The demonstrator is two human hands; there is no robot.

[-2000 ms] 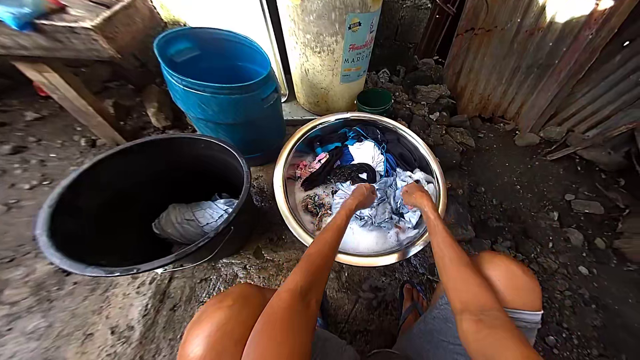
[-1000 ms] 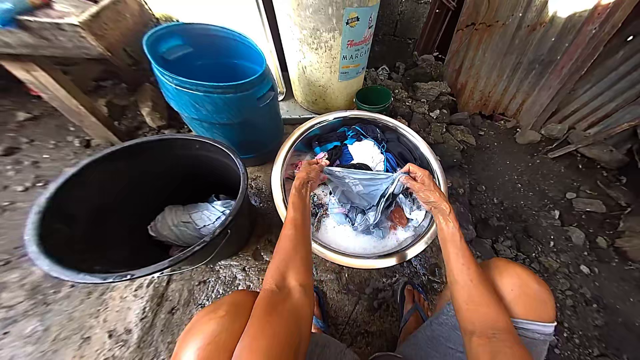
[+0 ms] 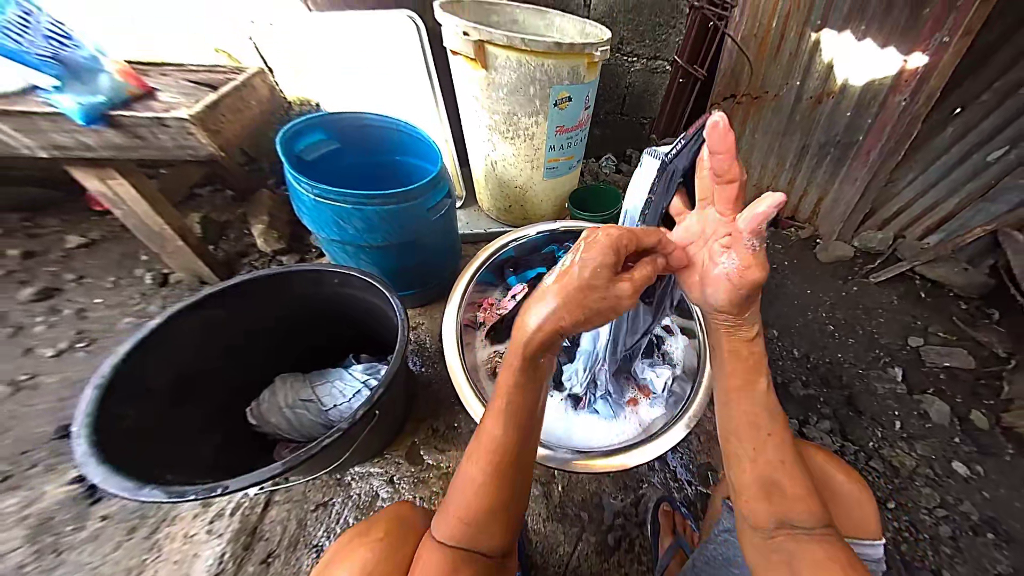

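A wet grey and dark garment with a waistband [image 3: 640,320] hangs from my raised right hand [image 3: 724,224] down into a round metal basin [image 3: 454,320]. The waistband passes behind the right hand's fingers; the palm faces me, with suds on it. My left hand [image 3: 600,276] has its fingers bent together and touches the base of the right palm, in front of the garment. Whether the left fingers pinch any cloth cannot be told. In the basin, soapy water with white foam [image 3: 592,428] surrounds dark, blue, pink and white clothes.
A black bucket [image 3: 240,484] with grey cloth [image 3: 308,404] inside stands at the left. Behind are a blue plastic tub [image 3: 372,232], a large whitish bucket [image 3: 504,120] and a small green container [image 3: 594,202]. A wooden bench [image 3: 152,216] and corrugated metal sheets [image 3: 808,128] flank the area.
Both hands have risen from the basin, lifting the grey garment. One second ago they held it stretched between them low over the basin; now the right hand is spread, with the left against its palm.
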